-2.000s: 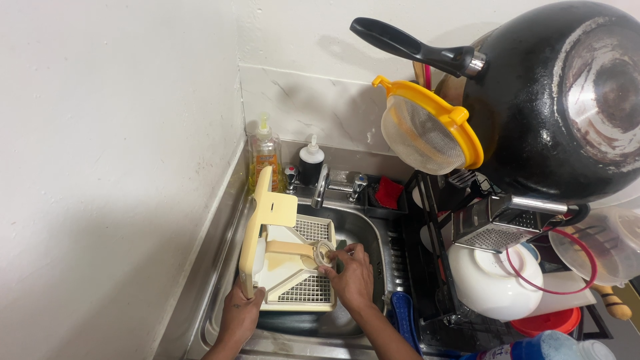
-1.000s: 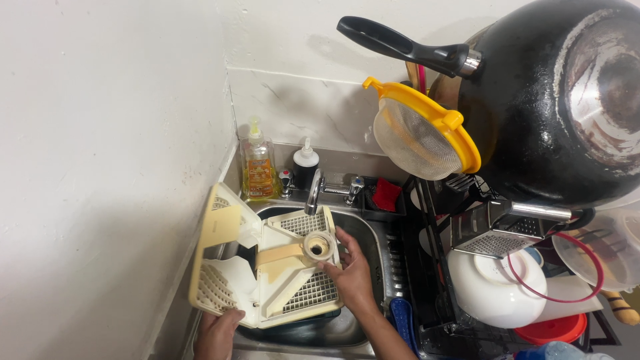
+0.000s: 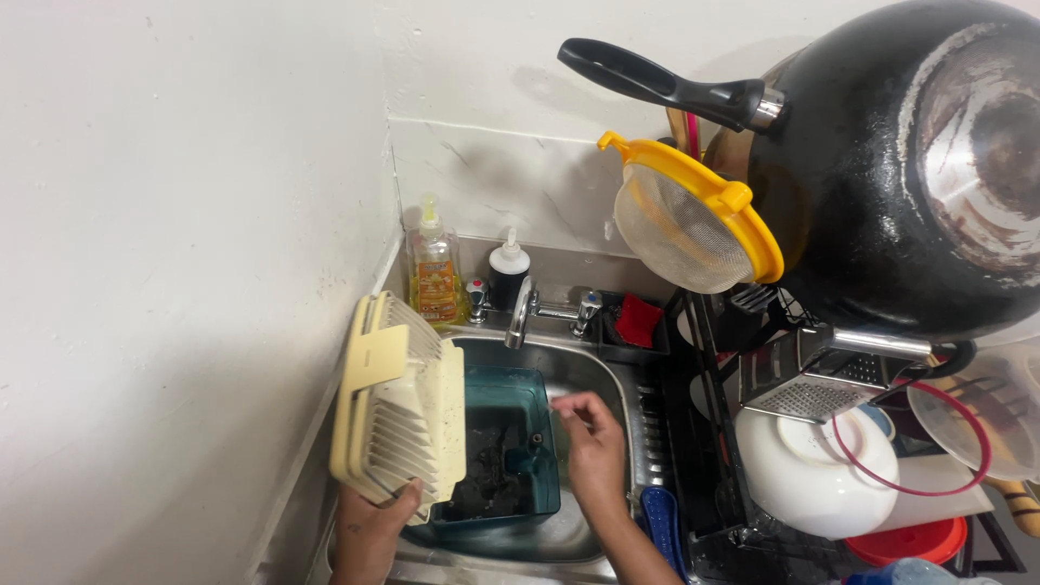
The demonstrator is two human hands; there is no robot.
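Observation:
My left hand grips the lower end of a cream plastic slotted insert, which is tilted up on its side at the sink's left edge. Over the sink's right part is my right hand, its thumb and fingertips close together; whether something small is between them I cannot tell. A dark teal plastic container sits in the steel sink, with dark liquid and dark debris inside. The chrome faucet stands behind it.
Soap bottle and white-capped pump bottle stand behind the sink, beside a red sponge. At right, a black dish rack holds a box grater, white bowl, yellow-rimmed strainer and large black pan. A blue brush lies nearby.
The opened cream insert has been tipped up to the left, uncovering the teal container. My right hand has come away from it, and the round piece at its fingers earlier is out of sight.

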